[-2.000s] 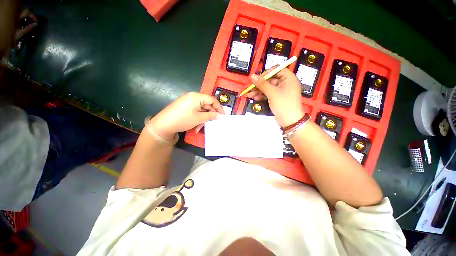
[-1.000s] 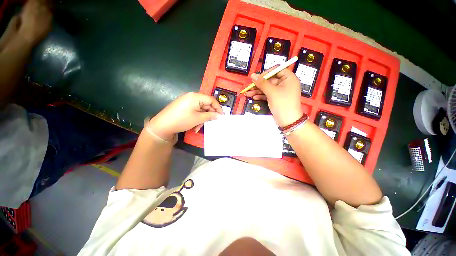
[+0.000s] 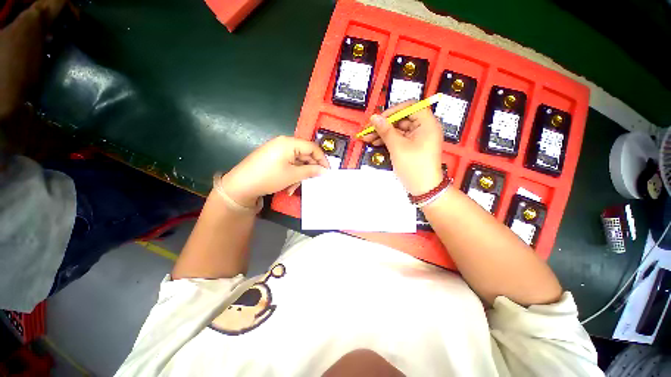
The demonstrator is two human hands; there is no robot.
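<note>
My left hand (image 3: pixel 283 168) pinches the upper left corner of a white sticker sheet (image 3: pixel 358 201), which lies over the lower left part of the red-orange tray (image 3: pixel 460 55). My right hand (image 3: pixel 413 147) holds slim yellow tweezers (image 3: pixel 399 116), perhaps a pencil, with the tip pointing left above the gap between two lower-row units. Black phone units (image 3: pixel 356 72) with white labels and gold round marks sit in the tray's pockets in two rows. The sheet and my right hand hide parts of the lower-row units. No sticker can be made out at the tip.
A white desk fan (image 3: pixel 630 166) stands right of the tray, with a small red-and-white label sheet (image 3: pixel 617 229) below it. A black smartphone (image 3: pixel 653 303) lies on white paper at the far right, near a white cable. Another person's sleeve (image 3: pixel 33 232) is at the left.
My right hand and the yellow tool have shifted slightly; the tool's back end is lower and it lies flatter. My left hand and the sheet look unchanged. The other person's arm at the left has moved.
</note>
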